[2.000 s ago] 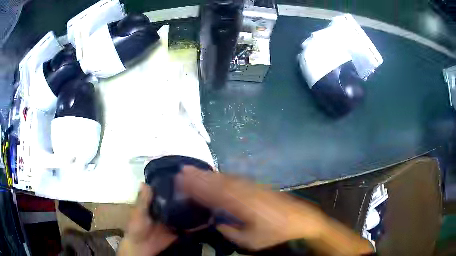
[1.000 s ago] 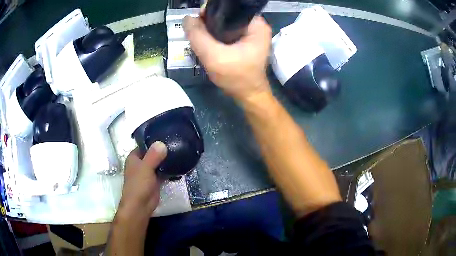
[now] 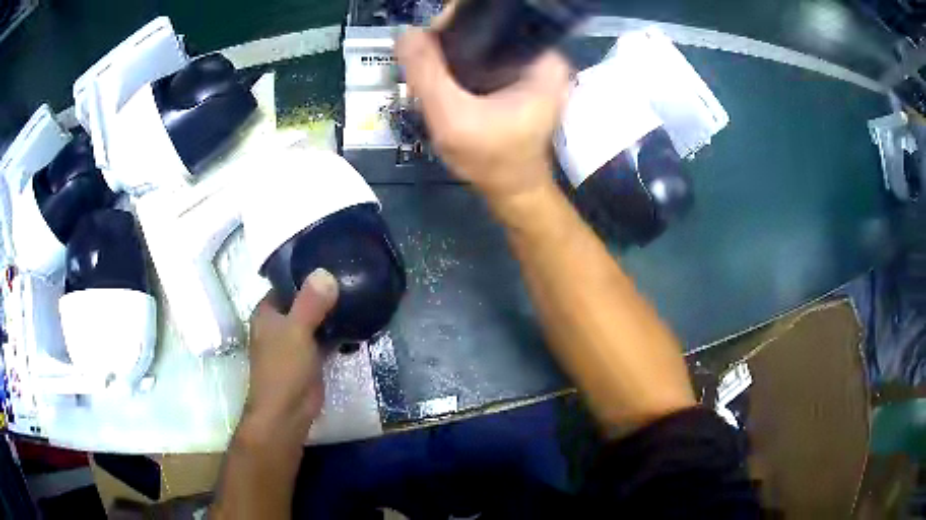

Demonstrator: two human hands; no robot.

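A white-and-black dome camera (image 3: 350, 269) lies on the pale mat in front of me, its white housing up and to the left, its black ball towards me. My left hand (image 3: 294, 335) holds the ball's lower left side, thumb on top. My right hand (image 3: 498, 127) is raised at the top centre, closed around a thick black tool (image 3: 498, 41), likely the electric screwdriver. It is blurred and cut off by the top edge; its tip is not visible. The tool is away from the camera unit.
Several dome cameras stand at the left on the mat (image 3: 193, 411). Another dome camera (image 3: 640, 183) lies right on the green bench. A silver-grey feeder box (image 3: 371, 91) is behind the right hand. An open carton (image 3: 812, 396) is at the lower right.
Since two seconds ago, my right hand has left the ball and taken the black tool. The dome camera now lies further up the mat. In the last second, my right hand moved slightly right.
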